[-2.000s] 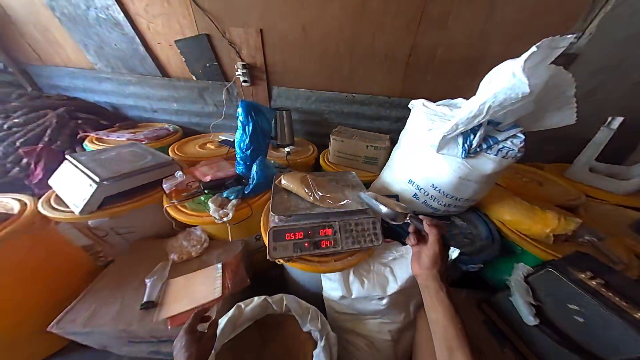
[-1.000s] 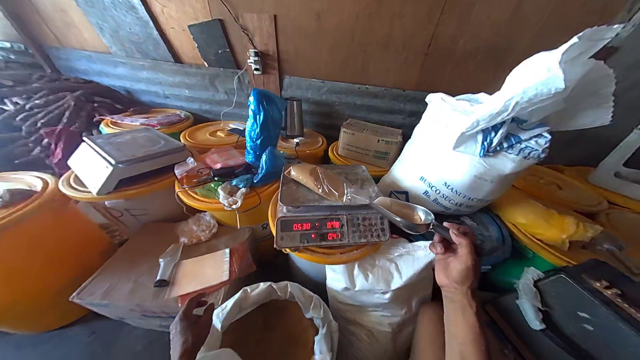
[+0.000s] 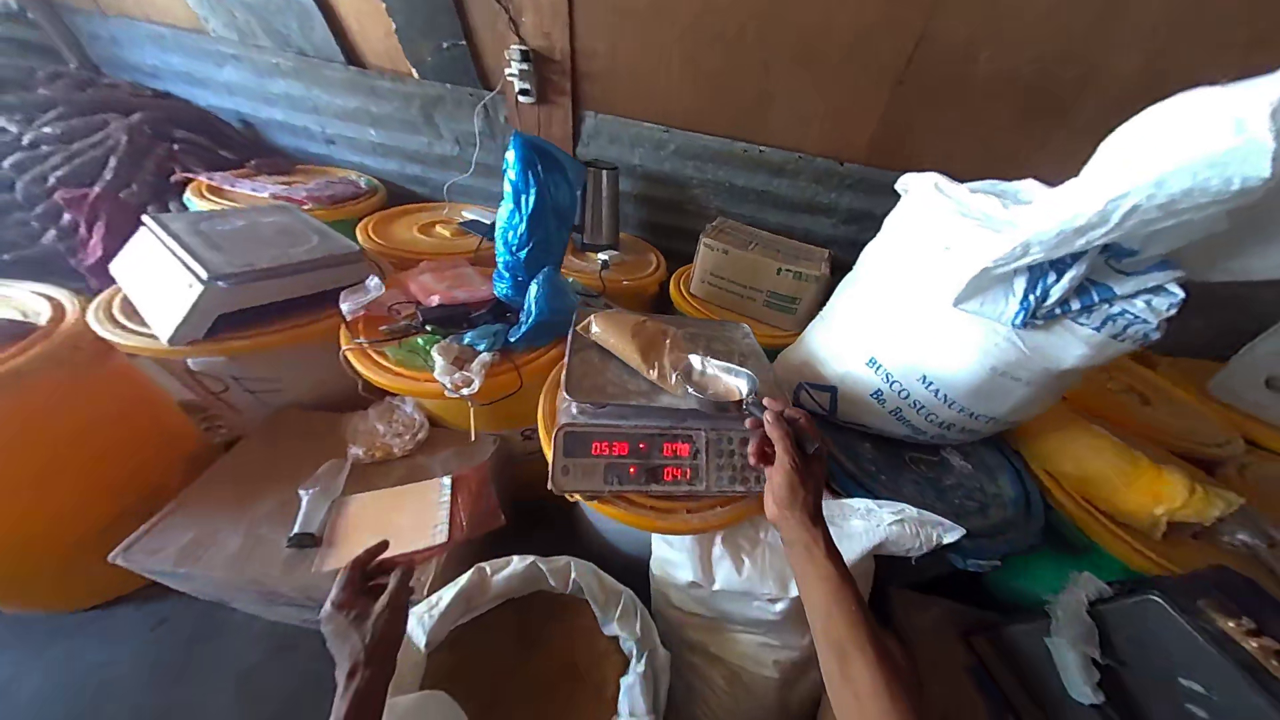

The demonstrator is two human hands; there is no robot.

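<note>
My right hand (image 3: 790, 455) grips the handle of a metal scoop (image 3: 718, 380). The scoop's bowl, with some light material in it, is over the platform of a digital scale (image 3: 655, 455) with lit red digits. On that platform lies a clear plastic bag of brown sugar-like grain (image 3: 632, 345), its end at the scoop. My left hand (image 3: 370, 605) holds nothing, fingers apart, near a notepad (image 3: 388, 518) and beside an open white sack (image 3: 530, 575) of brown grain.
A second scale (image 3: 255, 245) rests on a lidded bucket at left. Blue plastic bags (image 3: 535, 220) and a small carton (image 3: 762, 272) stand behind. A large white sugar sack (image 3: 930, 310) rises at right. A cardboard box (image 3: 230, 520) holds the notepad and a clear-bladed tool (image 3: 318, 500).
The scoop has moved left from the scale's right edge to over the platform, by the bag. My left hand has gone from the sack's rim toward the notepad, its fingers now spread.
</note>
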